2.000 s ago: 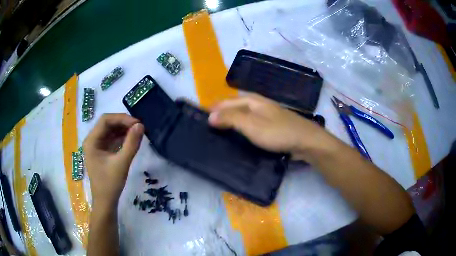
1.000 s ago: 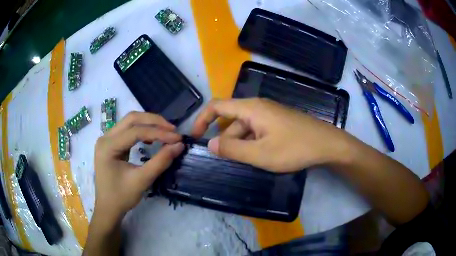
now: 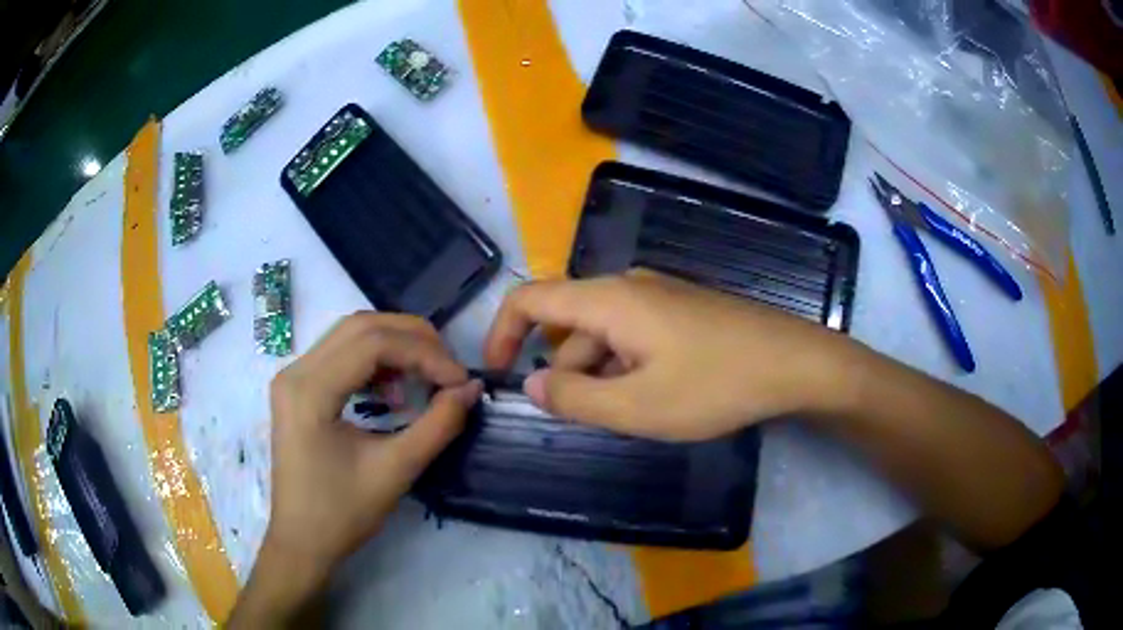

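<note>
A black case shell lies open and hollow in front of me, its ribbed inside facing up. My left hand is at its upper left corner, thumb and forefinger pinched together at the rim; a tiny black part may be between the fingertips, but I cannot tell. My right hand rests over the shell's upper edge, thumb and forefinger bent close to the same corner. Loose small black parts show partly behind my left hand. A case with a green board fitted lies just beyond my hands.
Two empty black shells lie at upper right, one partly behind my right hand. Blue-handled cutters and a clear bag are further right. Several green circuit boards lie at left. Another fitted case is at far left.
The fitted case has been set down beyond my hands. A hollow shell now lies under both hands, which have come together at its corner. Since one second ago, they have moved only slightly.
</note>
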